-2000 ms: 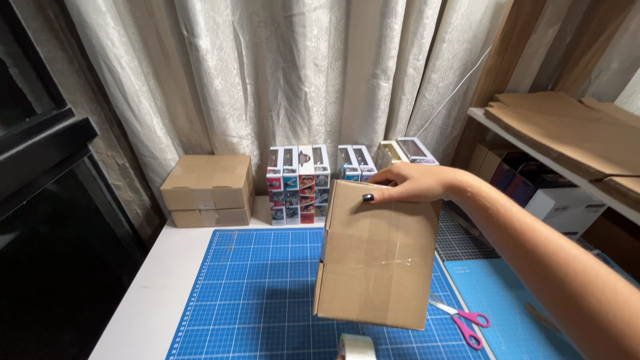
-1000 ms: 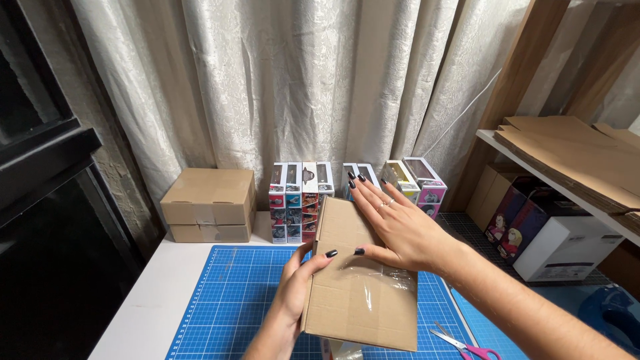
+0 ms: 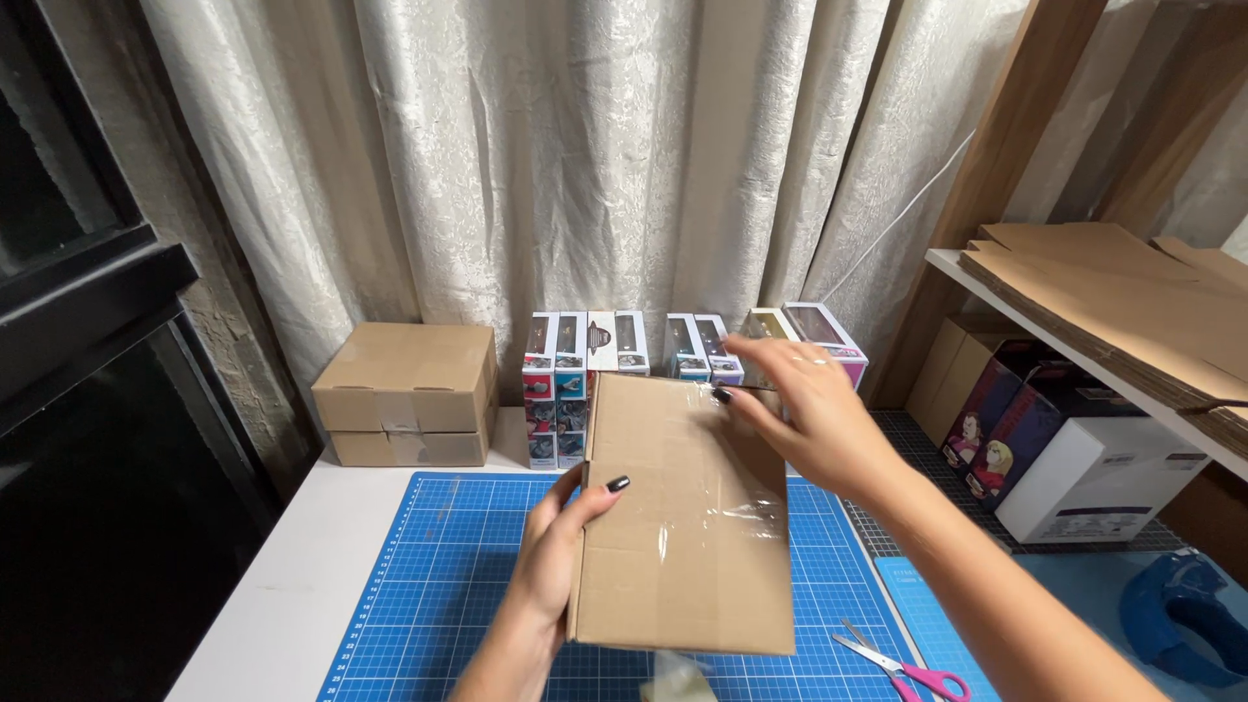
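Note:
A brown cardboard box with clear tape across its face is held tilted up above the blue cutting mat. My left hand grips its left edge, the thumb lying on the face. My right hand is at the top right corner, thumb near a strip of tape at the top edge, the other fingers raised and spread; whether it touches the box is unclear. Below the box, partly hidden and blurred, is a pale roll of tape. Scissors with pink handles lie open at the mat's right edge.
Two stacked cardboard boxes stand at the back left. Several window boxes line up before the curtain. On the right, a shelf holds flat cardboard sheets, with printed boxes beneath and a blue tape dispenser nearer.
My left hand has come in and taken the box's left side. My right hand, which held the box's top edge and then lay flat on its face, has lifted toward the top right corner.

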